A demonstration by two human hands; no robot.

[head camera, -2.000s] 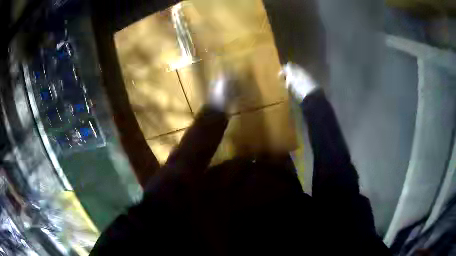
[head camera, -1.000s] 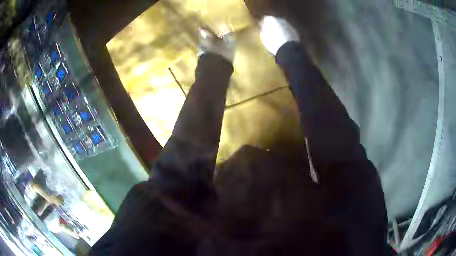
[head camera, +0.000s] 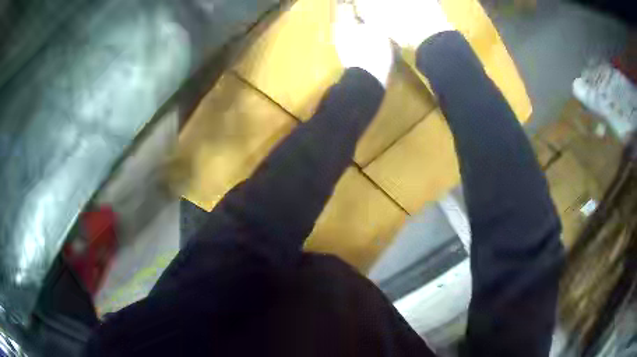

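A large brown carton (head camera: 230, 132) lies in front of me with its flaps folded out and dark seams between the panels. My left hand (head camera: 363, 42), in a white glove, is over the upper middle of the carton. My right hand (head camera: 412, 21), also in a white glove, is close beside it on the right. Both gloves glare to blank white and run together near the top edge, so the fingers and anything between them cannot be made out.
Other brown cartons with a small white label (head camera: 588, 206) stand at the right. A white object (head camera: 606, 94) is at the upper right. A red object (head camera: 94, 244) is at the lower left, near a pale curved surface (head camera: 91, 104).
The view has swung away from the green bench and its tray of black-and-blue products. The carton now appears turned, and both hands have come closer together near the top edge.
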